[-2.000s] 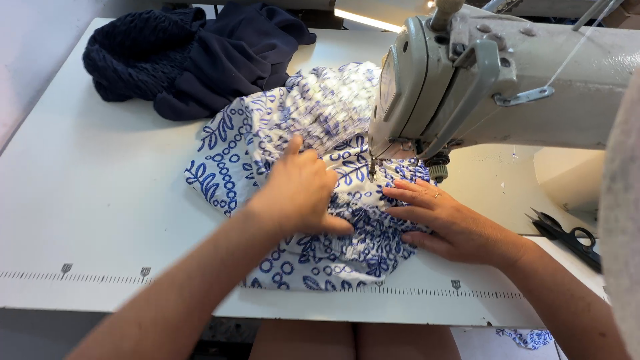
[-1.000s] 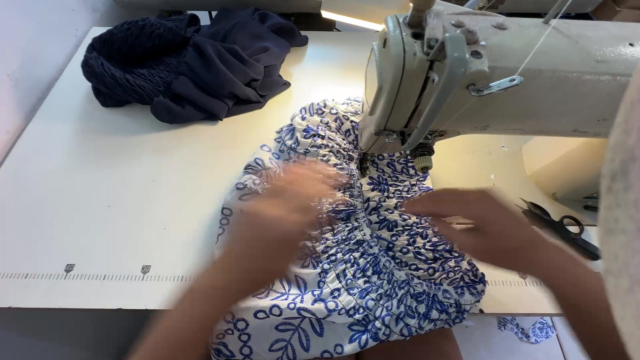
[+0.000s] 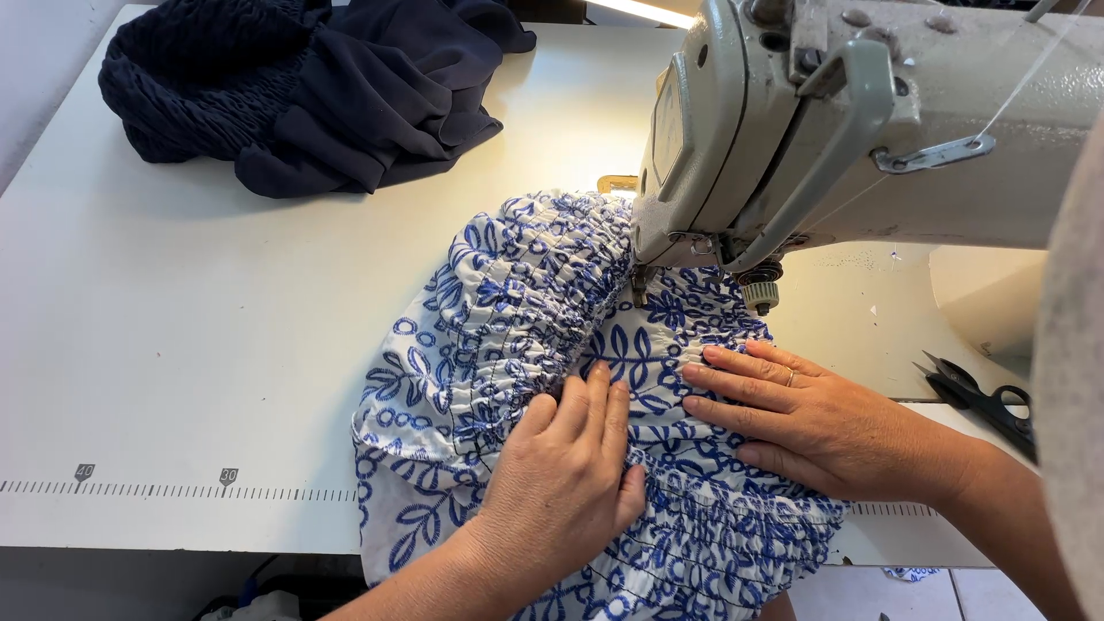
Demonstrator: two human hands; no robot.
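A white cloth garment with blue embroidered leaves and rings (image 3: 517,302), gathered in elastic rows, lies under the sewing machine's presser foot (image 3: 639,285) and hangs over the table's front edge. My left hand (image 3: 561,474) rests on it below the foot, fingertips against the edge of a gathered part; its thumb is bent near a second gathered band, and whether it pinches cloth I cannot tell. To the right, my right hand (image 3: 793,414) lies flat on the garment with fingers spread, a ring on one finger. The sewing machine head (image 3: 716,129) stands above the cloth.
A dark navy gathered garment (image 3: 345,103) lies at the back left of the white table (image 3: 216,345), which has a ruler strip along its front edge. Black thread snips or scissors (image 3: 979,397) lie right of my right hand. A thread runs through the guide (image 3: 936,155) on the machine arm.
The hands, blurred over the cloth a second ago, now rest on it. The cloth lay bunched on the table two seconds ago; it now spreads over the front edge.
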